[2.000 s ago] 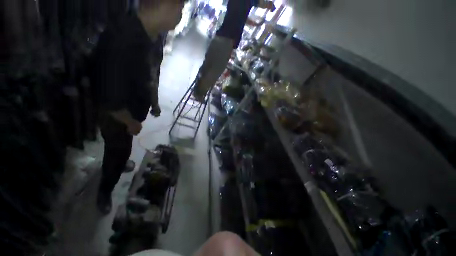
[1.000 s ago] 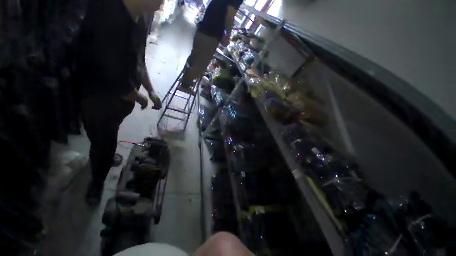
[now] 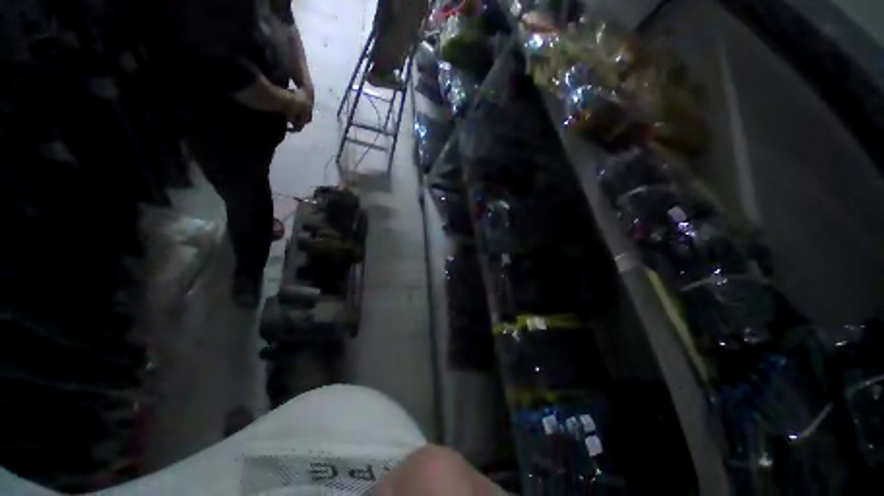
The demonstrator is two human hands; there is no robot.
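Note:
A long, low, dark machine that looks like an air compressor (image 3: 315, 266) stands on the pale floor, left of the middle of the head view. Its near end is in deep shadow. A small dark wheel shows at its far left, with a thin reddish cord by its far end. Neither of my hands can be made out. A rounded skin-coloured shape, blurred and cut off by the bottom edge, does not read as a hand. White printed cloth (image 3: 330, 431) of my clothing covers the bottom left and hides the floor there.
A person in dark clothes (image 3: 247, 184) stands left of the machine, hands together. Beyond it a metal stepladder (image 3: 368, 126) stands with someone's legs on it. Shelving with plastic-wrapped garments (image 3: 543, 358) runs along the right. Dark hanging garments and crumpled pale plastic (image 3: 184, 242) lie left.
The view has tipped down, so the machine and ladder sit differently in it and more of my white clothing shows. The standing person's hands have come together.

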